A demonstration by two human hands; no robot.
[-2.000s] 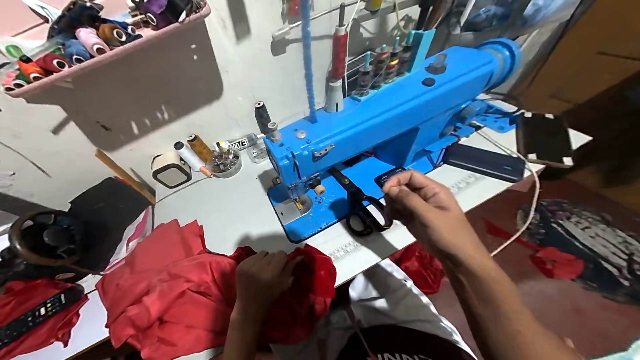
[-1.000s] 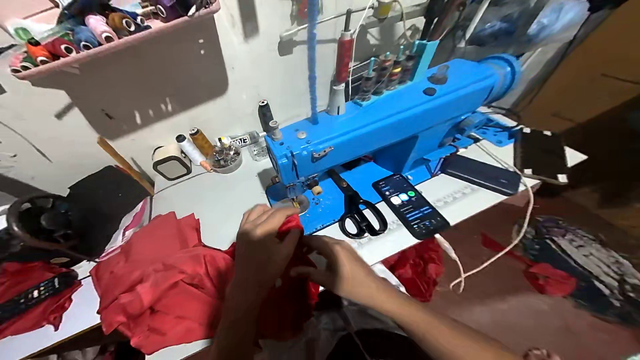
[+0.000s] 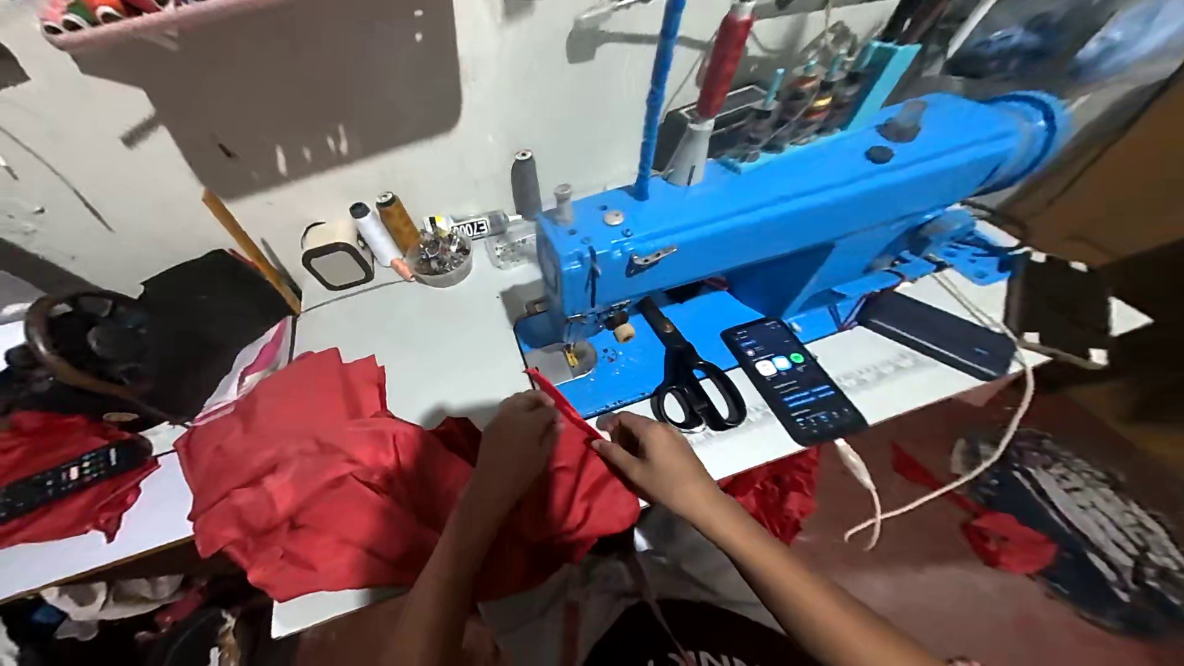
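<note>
Red fabric [image 3: 324,472] lies bunched on the white table and reaches across to both hands. My left hand [image 3: 520,435] grips it near a folded edge, just in front of the sewing machine's needle area. My right hand [image 3: 652,458] pinches the same edge between thumb and fingers, a little to the right. The edge's tip points at the presser foot [image 3: 572,356] of the blue sewing machine [image 3: 786,213]. Black-handled scissors [image 3: 689,370] rest on the machine bed and table. Beside them lies a smartphone [image 3: 794,381] with its screen lit.
A dark power bank [image 3: 936,335] and a white cable [image 3: 1004,435] are at the right. Behind stand thread spools [image 3: 375,236], a small bowl of metal pieces [image 3: 439,257] and a red thread cone [image 3: 724,65]. A remote control [image 3: 74,476] lies on red cloth at far left.
My right hand was over the phone two seconds ago and has come left to the fabric. The fabric's edge, bunched in my hands a second ago, is now drawn out between them.
</note>
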